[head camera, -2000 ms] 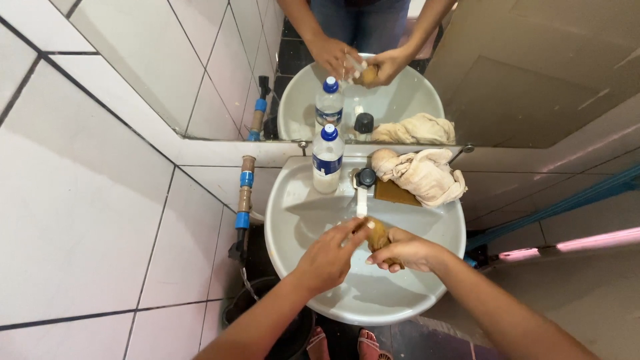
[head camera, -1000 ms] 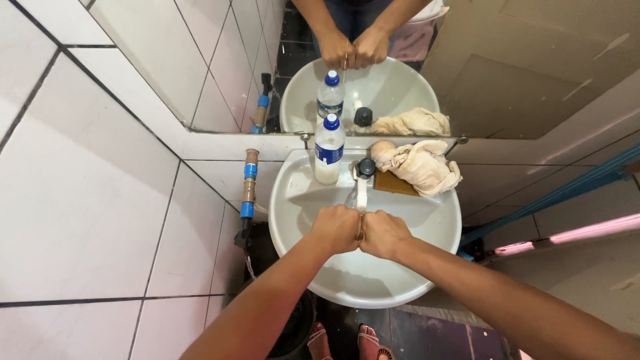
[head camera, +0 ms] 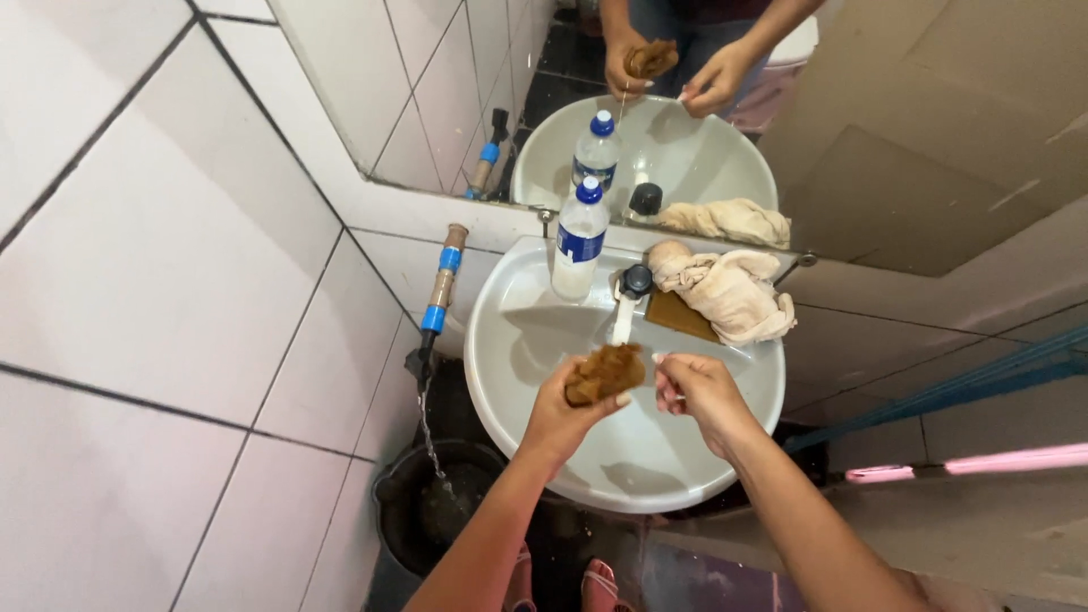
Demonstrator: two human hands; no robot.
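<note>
My left hand (head camera: 571,410) grips a crumpled wet brown cloth (head camera: 605,375) above the bowl of a white washbasin (head camera: 625,503). Just right of it, my right hand (head camera: 699,389) is raised with thumb and forefinger pinched together; whether anything is between them I cannot tell. The white spout of the tap (head camera: 635,282), with its black knob, points down behind the brown cloth. A clear plastic bottle (head camera: 580,245) with a blue cap and label stands on the basin's back left. At the back right lies a cream cloth (head camera: 727,293), partly over a flat brown piece (head camera: 680,316).
A wall mirror (head camera: 901,153) above the basin reflects both hands. Left of the basin, water runs from a black tap (head camera: 422,361) on a brown and blue pipe into a black bucket (head camera: 393,501) on the floor. Blue cords (head camera: 977,382) stretch at the right. My sandaled feet stand below.
A second ago both fists were together in front of the spout; now they are apart, the left holding up the brown cloth. Two seconds ago the brown cloth was in my right hand.
</note>
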